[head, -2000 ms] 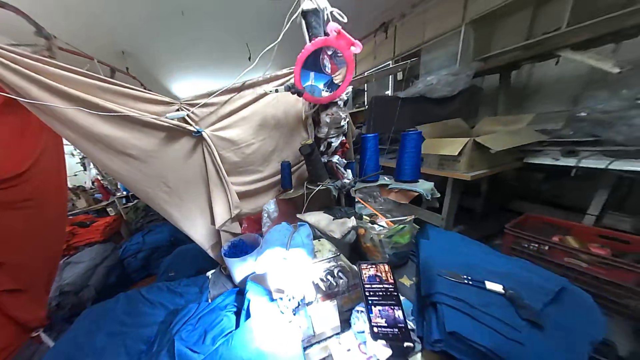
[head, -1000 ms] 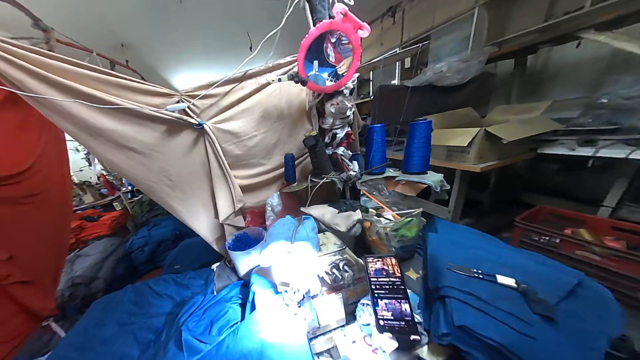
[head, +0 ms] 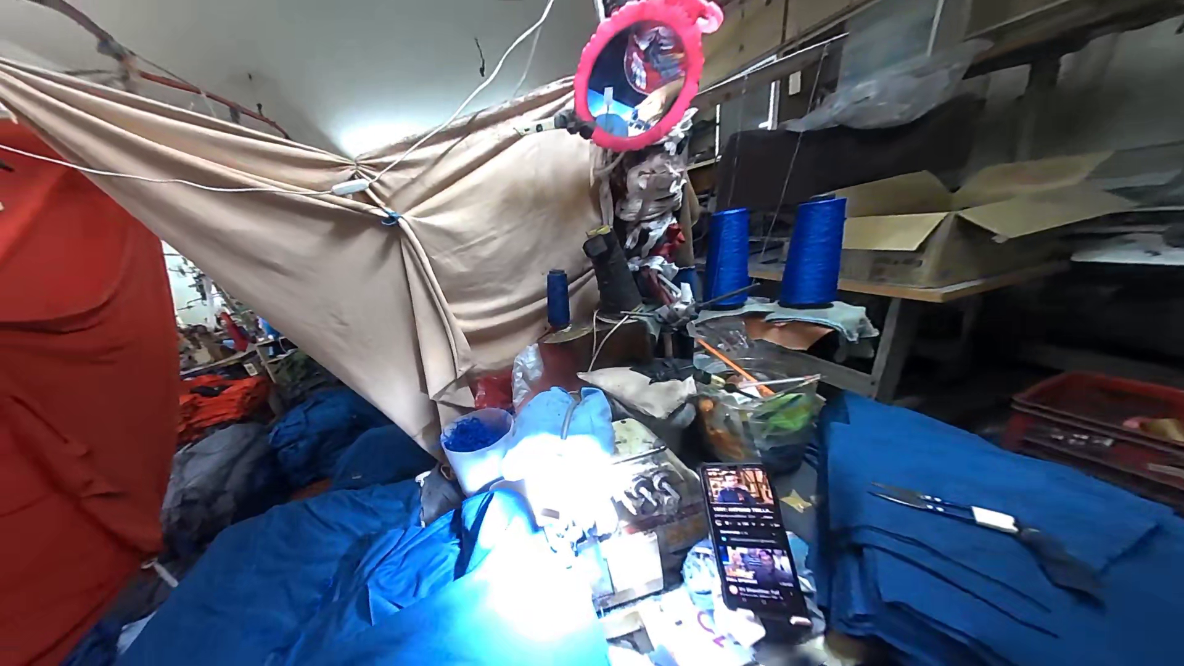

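Observation:
Neither of my hands shows in the head view. Blue fabric [head: 444,592] spreads over the lower left and runs beneath a brightly lit sewing machine [head: 638,499], whose details are partly lost in glare. Beside the machine a smartphone [head: 754,541] stands tilted back with its screen lit. Folded blue fabric [head: 980,527] is stacked on the right, and scissors [head: 999,523] with a dark handle lie on top. A white container [head: 476,453] with blue contents is left of the machine.
Blue thread cones [head: 812,252] stand behind, near an open cardboard box [head: 897,245]. A pink-framed mirror [head: 638,74] hangs above. Beige cloth [head: 324,231] drapes across the left; a red plastic crate [head: 1091,430] sits at the right. A plastic bag [head: 758,416] is behind the phone.

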